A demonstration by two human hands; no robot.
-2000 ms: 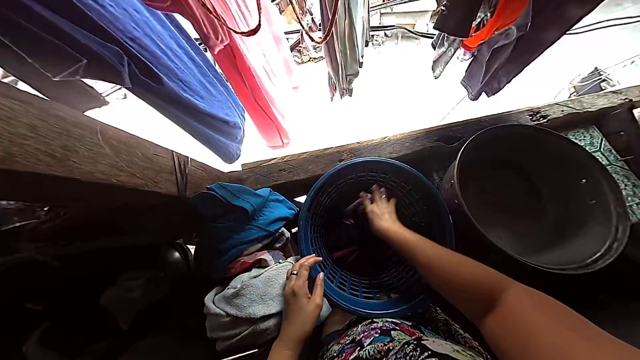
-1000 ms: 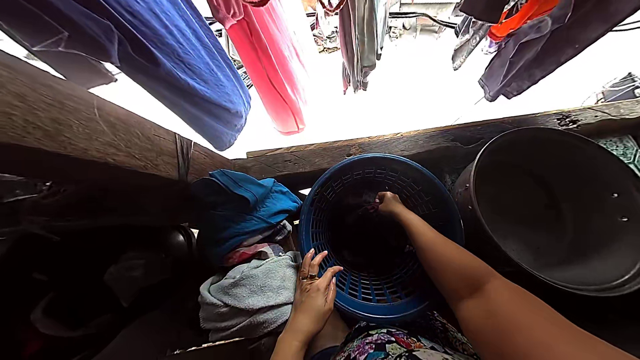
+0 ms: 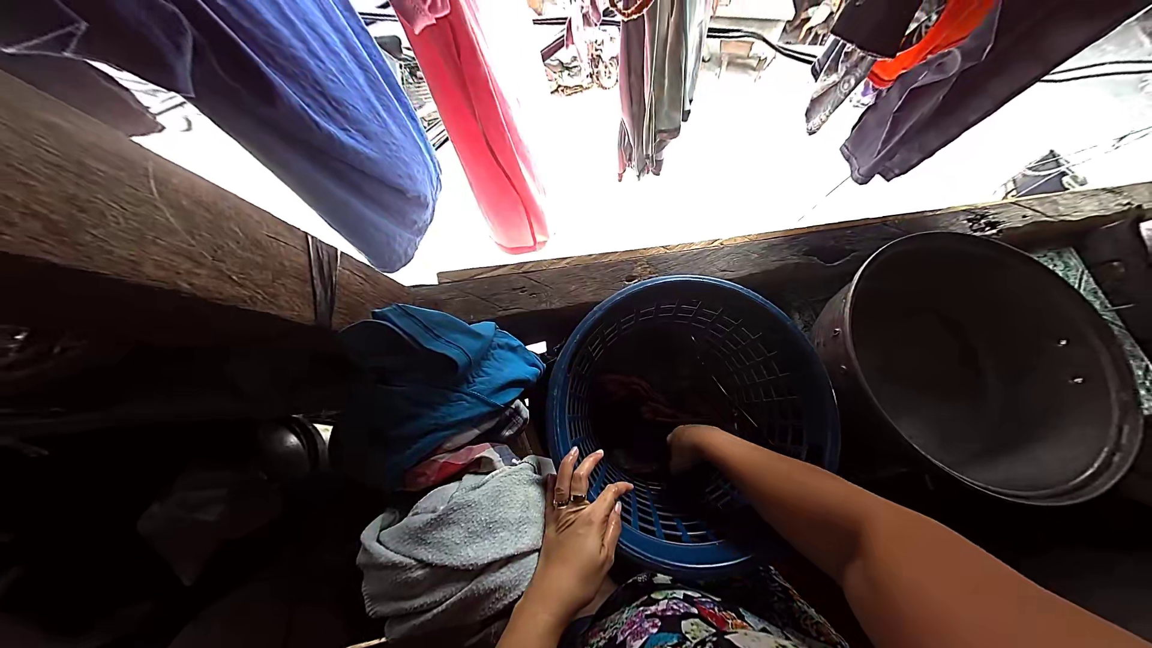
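A blue plastic laundry basket (image 3: 693, 560) with openwork walls stands before me, dark clothes (image 3: 634, 396) low inside it. My right hand (image 3: 691, 448) reaches down into the basket among the dark cloth; its fingers are hidden, so whether it grips anything does not show. With rings on its fingers, my left hand (image 3: 580, 522) rests at the basket's near left rim, fingers apart and holding nothing. Just left of that hand lies a grey towel (image 3: 468, 522), and above the towel are a red and white cloth (image 3: 454, 463) and a blue garment (image 3: 459, 355).
A large dark metal pot (image 3: 981, 378) stands right of the basket. Behind both runs a wooden beam (image 3: 576, 286), and a thick beam (image 3: 153, 198) crosses the left. Blue cloth (image 3: 315, 117), a pink garment (image 3: 486, 135) and dark clothes (image 3: 918, 108) hang above.
My right hand has gone deeper into the basket; its fingers showed two seconds ago and are hidden now. The left hand stays by the rim.
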